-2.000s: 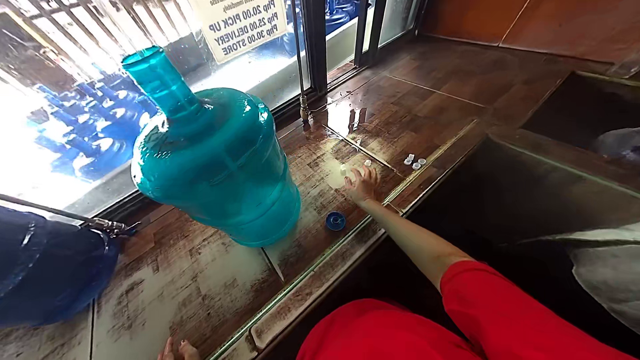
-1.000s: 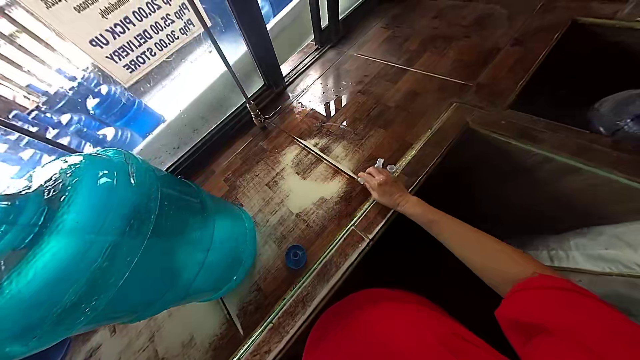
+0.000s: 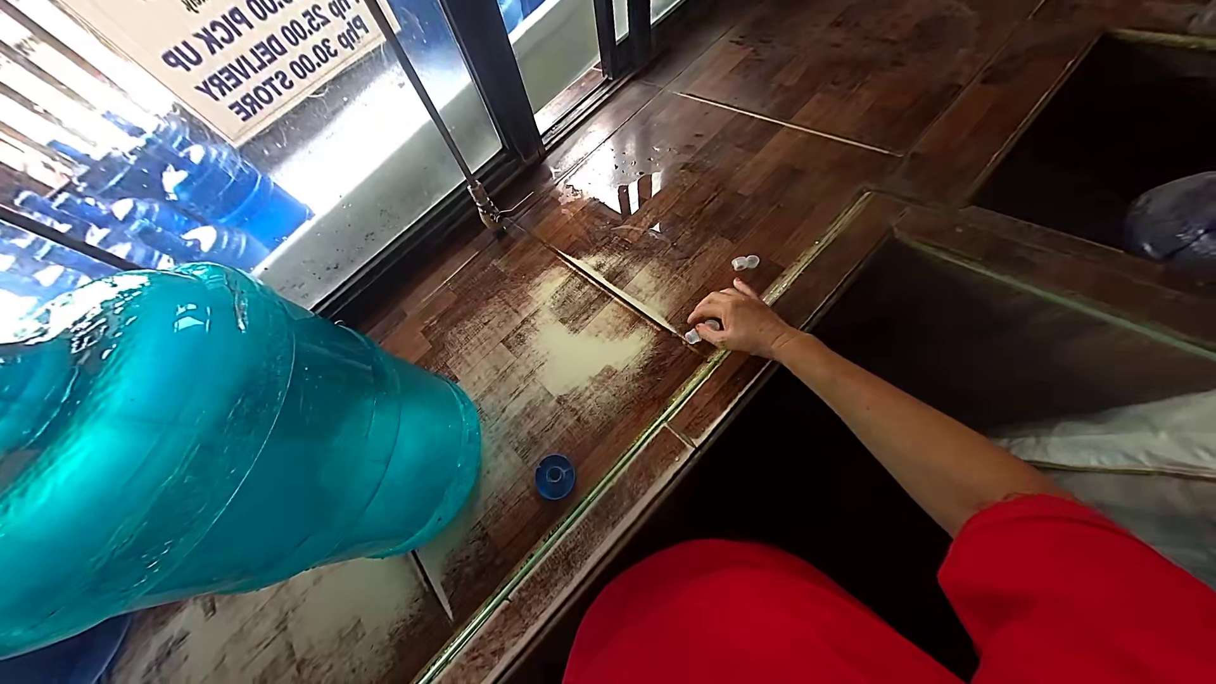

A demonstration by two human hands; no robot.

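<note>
My right hand [image 3: 741, 321] rests at the edge of the wood-patterned tiled counter, its fingers closed around a small whitish plastic piece [image 3: 693, 335]. Just beyond it lie more small translucent plastic pieces [image 3: 746, 262]. A blue round bottle cap [image 3: 555, 477] lies nearer to me, between the hand and a large teal water jug [image 3: 313, 446]. The jug fills the left side of the view, and its neck is out of the frame. My left hand is not in view.
A glass window with a dark frame [image 3: 494, 85] runs along the far side, with a metal rod [image 3: 427, 104] before it. Blue jugs [image 3: 218, 185] stand outside behind a sign [image 3: 247, 57]. Dark recesses with tiled rims [image 3: 1035, 275] lie at the right. Water pools near the window.
The view has moved closer to the counter. My right hand has come to the small pieces by the counter's edge. My left hand, partly seen at the bottom two seconds ago, is out of view.
</note>
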